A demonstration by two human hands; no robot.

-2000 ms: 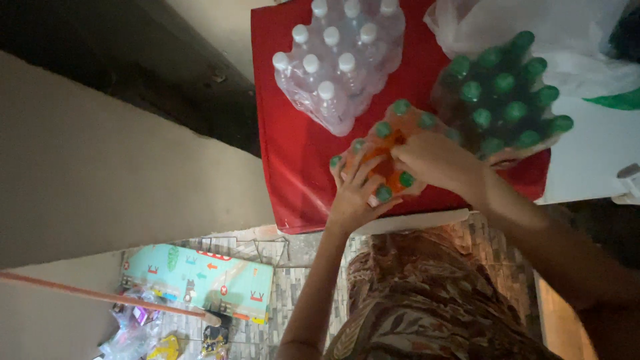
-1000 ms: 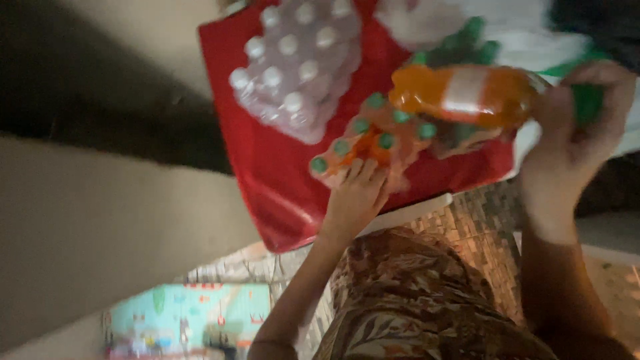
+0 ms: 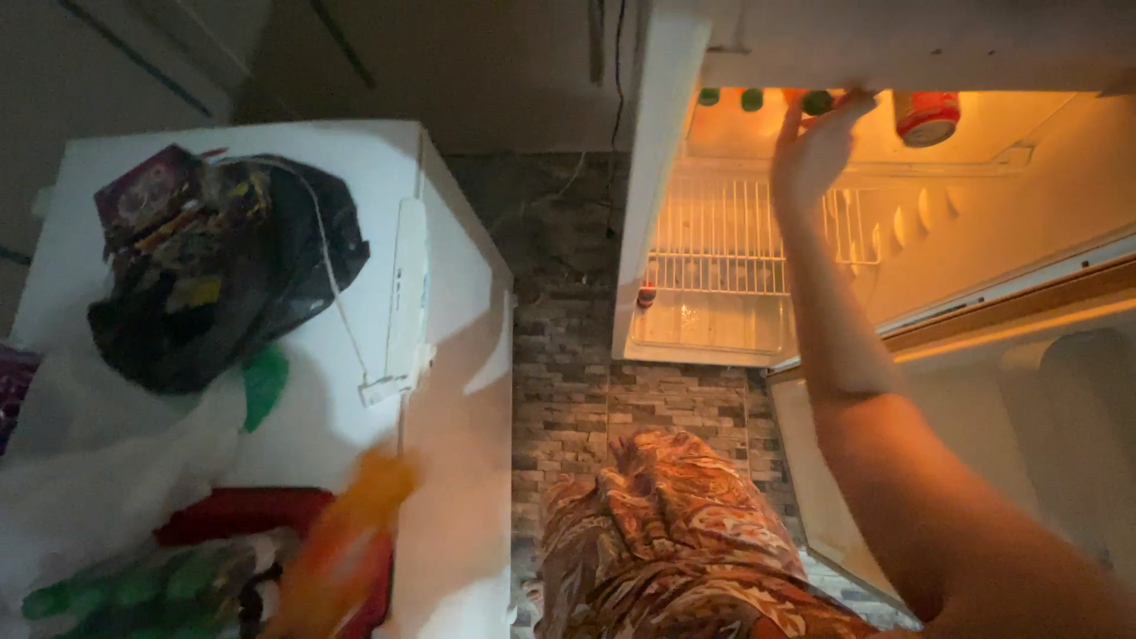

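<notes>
My right hand (image 3: pixel 816 155) reaches up into the lit refrigerator (image 3: pixel 661 204), its fingers around the green cap of a bottle (image 3: pixel 816 102); most of that bottle is hidden behind the upper edge. Beside it on the same shelf are other green-capped bottles (image 3: pixel 752 98) and a red can (image 3: pixel 927 117). At the lower left, a blurred orange bottle (image 3: pixel 342 550) is tilted over the red cloth (image 3: pixel 248 515), close to a wrapped pack of green-capped bottles (image 3: pixel 133 590). My left hand is out of view, so whether it holds the orange bottle cannot be told.
A black plastic bag (image 3: pixel 302 257) and a dark purple package (image 3: pixel 151 200) lie on the white appliance (image 3: pixel 355 160) at left, near a clear plastic bag (image 3: pixel 98 479). Below a wire shelf (image 3: pixel 719 235), a small dark bottle (image 3: pixel 647 294) stands in the refrigerator. Its open door (image 3: pixel 958 426) extends at right.
The view has swung to the refrigerator. One second ago my right hand held an orange bottle above the red cloth and my left hand rested on a pack; now my right hand is inside the refrigerator.
</notes>
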